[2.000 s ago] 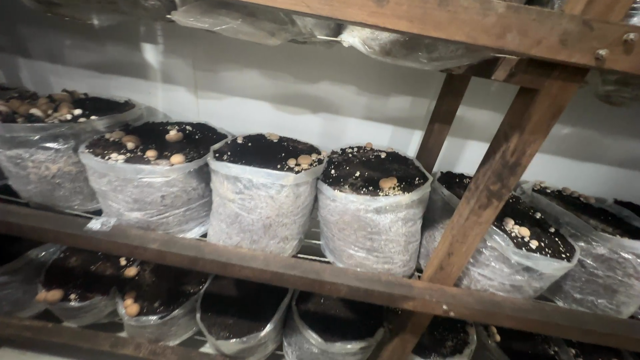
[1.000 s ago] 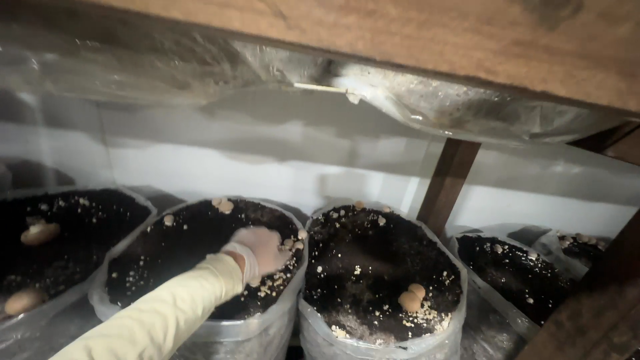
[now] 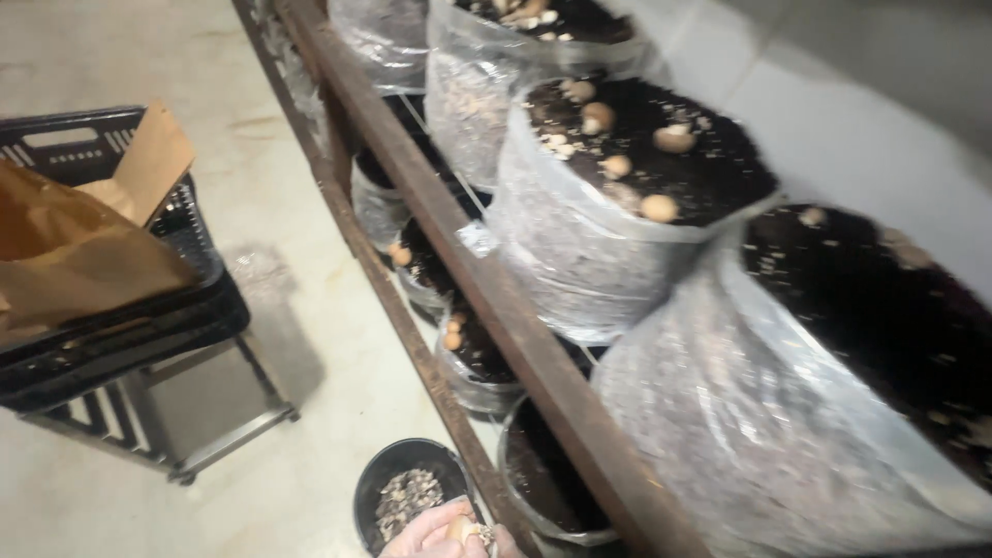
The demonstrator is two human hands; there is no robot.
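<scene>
At the bottom edge, my left hand [image 3: 430, 533] holds a small brown-capped mushroom [image 3: 463, 529] between its fingers. Only the fingertips of my right hand [image 3: 508, 544] show, close against the mushroom's right side; the rest is cut off by the frame. Both hands are over the right part of a black bucket [image 3: 364, 496] that holds a heap of small pale trimmings [image 3: 408, 496]. To the right, a plastic grow bag [image 3: 589, 271] of dark soil bears several mushrooms, one brown-capped mushroom [image 3: 659, 208] near its rim.
A wooden shelf rail [image 3: 496, 310] runs diagonally beside the bags, with more bags on the level below. Another large bag [image 3: 721, 387] fills the lower right. At left, a black plastic crate [image 3: 225, 291] with a brown paper bag [image 3: 93, 263] rests on a metal-framed stand [image 3: 232, 438] on the pale floor.
The view has swung down and left. My left hand, in a bag's soil one second ago, is now over the bucket with a mushroom. My right hand has come into view beside it.
</scene>
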